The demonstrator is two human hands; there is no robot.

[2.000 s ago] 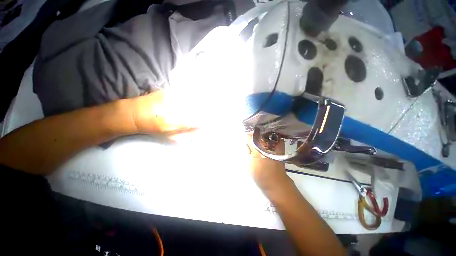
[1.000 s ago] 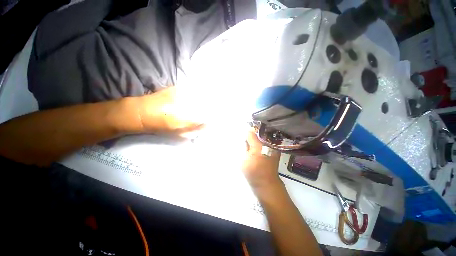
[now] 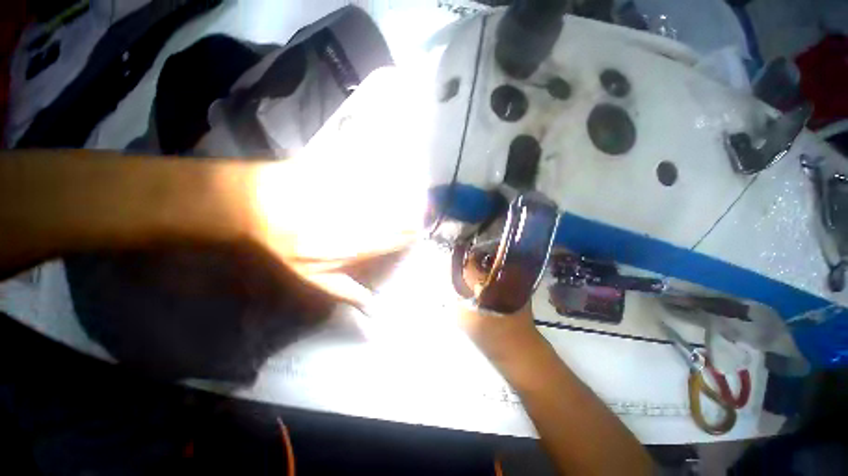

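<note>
Dark grey garment cloth (image 3: 177, 307) lies on the table at the left, in front of and behind my left forearm, with a black part beyond it. My left hand (image 3: 325, 228) reaches over the cloth toward the needle area; its fingers are partly lost in glare. My right hand (image 3: 493, 325) is at the front of the needle area, its fingers hidden by glare and the shiny curved guard (image 3: 521, 256). What either hand grips cannot be seen. The white sewing machine head (image 3: 576, 177) with a blue stripe stands at the right.
Scissors (image 3: 716, 395) with yellow and red handles lie at the table's right front. A small dark rectangle with a purplish face (image 3: 590, 299) lies under the machine arm. A black strip (image 3: 102, 79) lies far left. Red cloth (image 3: 826, 79) is at the upper right.
The grey cloth has shifted from behind my left forearm, and part now lies in front of it. Black cloth shows behind. My left forearm is higher in view. The camera view has also shifted.
</note>
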